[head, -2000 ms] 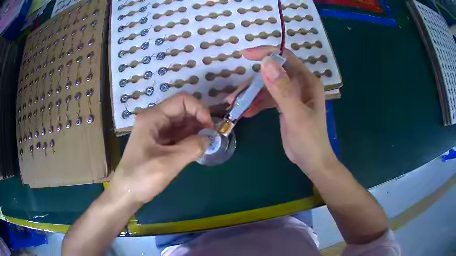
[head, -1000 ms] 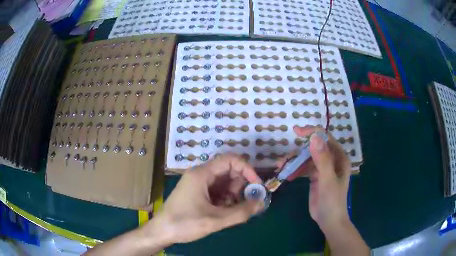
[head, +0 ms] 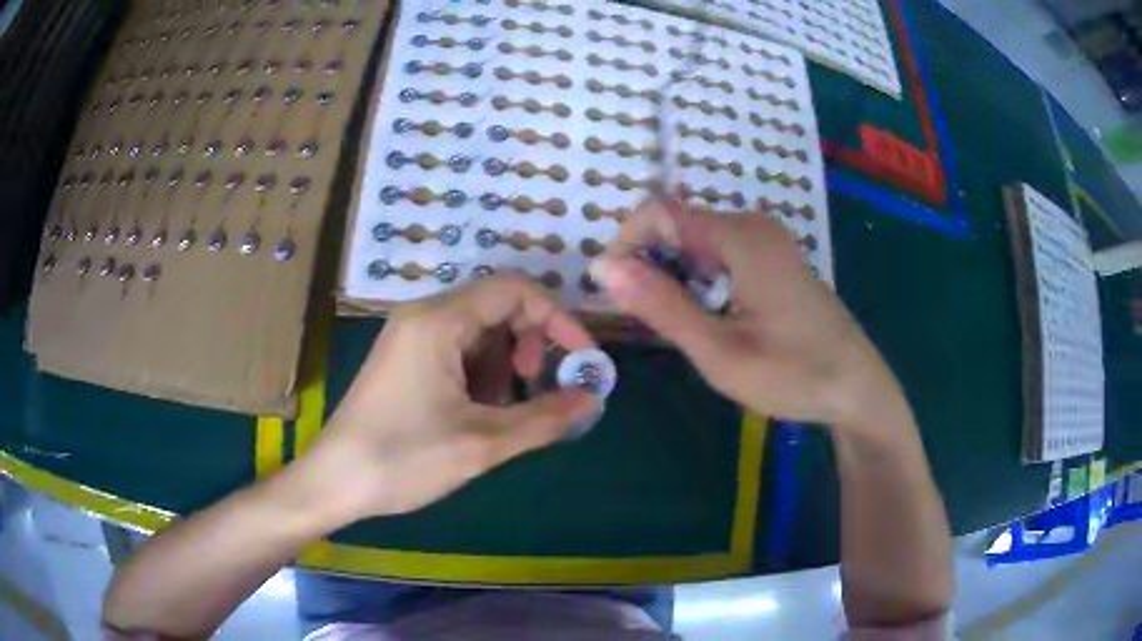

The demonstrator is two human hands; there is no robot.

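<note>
My left hand [head: 432, 388] has thumb and index finger on either side of a small bottle's white round top [head: 586, 373], which has a dark centre. Its body below is mostly hidden and blurred. My right hand [head: 764, 307] is closed around the corded hand tool [head: 686, 268], over the front edge of the white slotted tray [head: 564, 188]. The tool is blurred and mostly covered by the fingers; its gold tip cannot be made out. Its cord [head: 664, 119] runs up over the tray, blurred. Silvery discs sit in the tray's left cutouts.
A brown cardboard tray [head: 163, 319] with rows of discs and leads lies left. Dark stacked trays [head: 44, 88] stand far left. Another white tray [head: 827, 38] is behind, one more [head: 1058, 326] at right. A red label [head: 897, 153] and blue, red and yellow tape mark the green mat.
My right hand has drawn the tool up and away from the bottle top and turned it within the fingers. My left hand stays at the bottle top. The camera view has shifted.
</note>
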